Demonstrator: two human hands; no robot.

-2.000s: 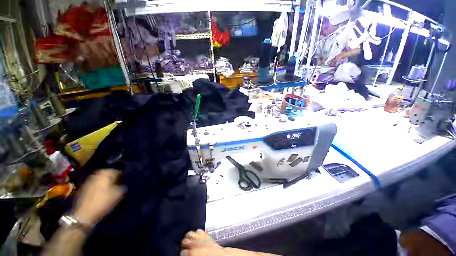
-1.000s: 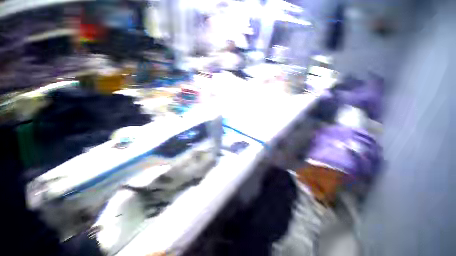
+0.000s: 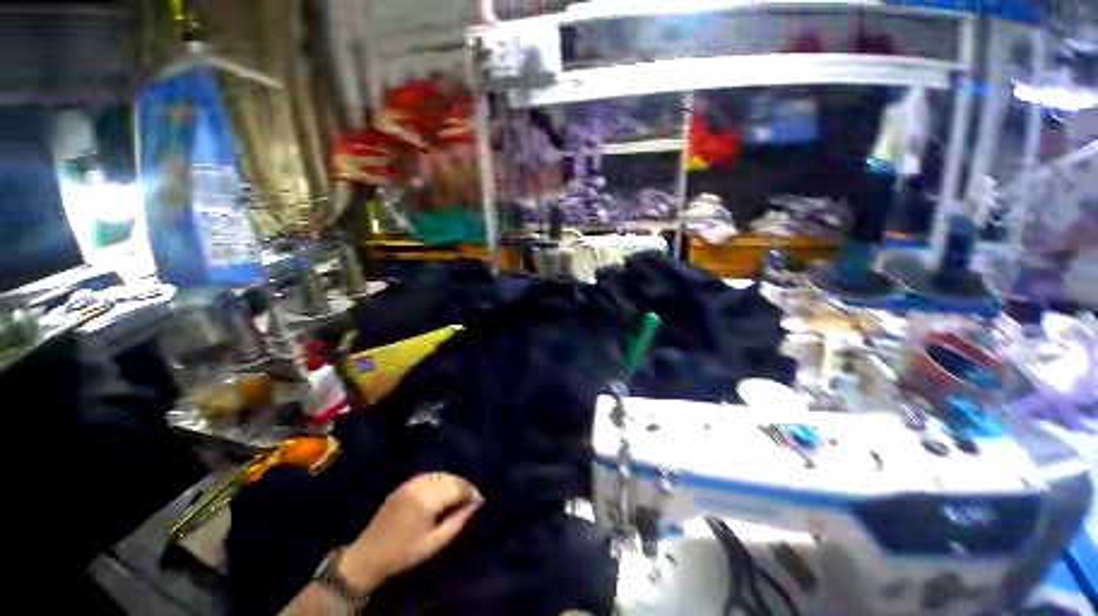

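Dark cloth (image 3: 506, 397) lies in a large heap left of the white sewing machine (image 3: 747, 463) and spills down to the bottom edge. My left hand (image 3: 421, 520), with a band on the wrist, is on the cloth with curled fingers. Whether it grips any cloth cannot be told. A small pale glinting item (image 3: 425, 414) lies on the cloth beyond it. A tiny skin-coloured bit at the bottom edge may be my right hand (image 3: 576, 612); the rest is cut off. The needle area is blurred.
Dark scissor handles (image 3: 753, 575) are at the machine's front. A green handle (image 3: 643, 342) stands at its left end. Left of the cloth are a yellow packet (image 3: 403, 363), a red-and-white bottle (image 3: 325, 391) and an orange item (image 3: 303, 454). A red-brown basket (image 3: 951, 365) is behind the machine.
The view swung right with heavy blur, then back left, now closer to the machine's left end. My left hand is over the cloth, and my right hand has nearly left the picture.
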